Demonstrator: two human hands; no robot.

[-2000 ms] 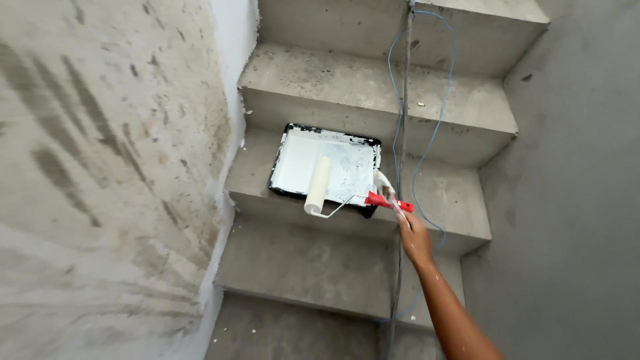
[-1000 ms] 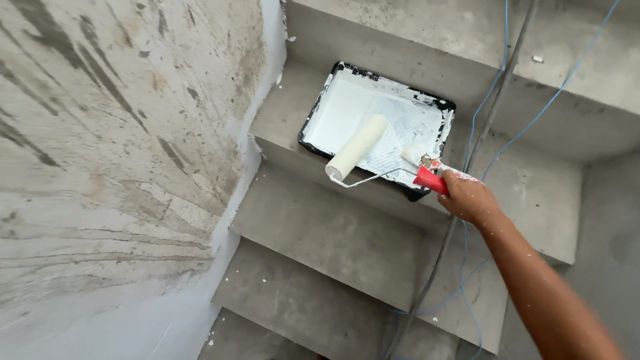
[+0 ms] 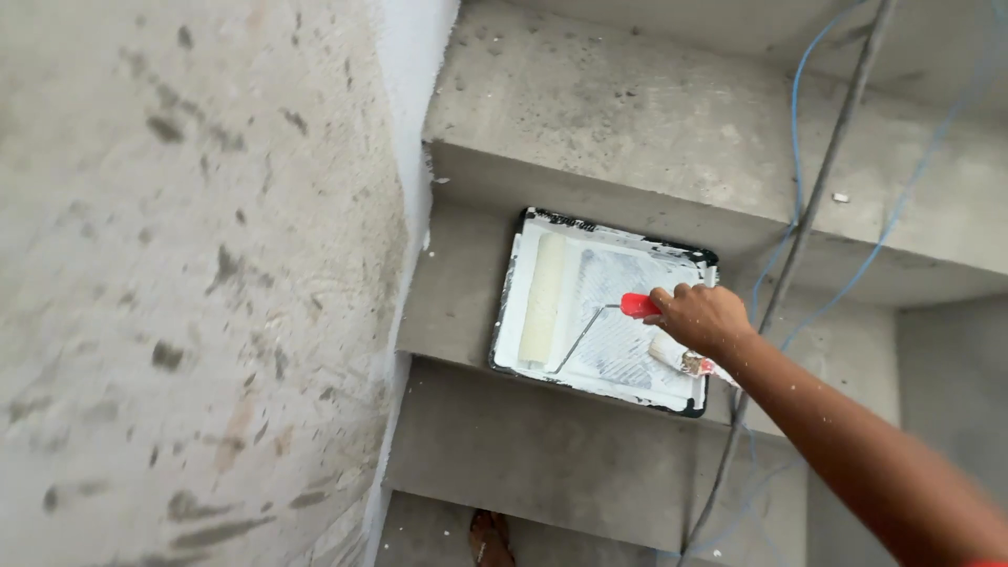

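Observation:
My right hand [image 3: 701,316] grips the red handle of a paint roller [image 3: 541,303]. The cream roller sleeve lies in the white paint at the left side of a black paint tray [image 3: 498,335], which is coated in white. A paintbrush [image 3: 683,360] with white-smeared bristles rests across the tray's right part, just below my right hand, its handle partly hidden by my wrist. The tray sits on a concrete stair step. My left hand is out of view.
Concrete steps [image 3: 598,102] rise above and below the tray. A rough, stained wall [image 3: 205,276] with a white-painted edge stands at left. A dark cable [image 3: 827,165] and a blue wire [image 3: 797,118] run down the right side. A bare foot [image 3: 490,539] is at the bottom.
The roller sleeve has moved from the tray's front middle to its left side, with my right hand still on the handle. The view has come nearer to the tray.

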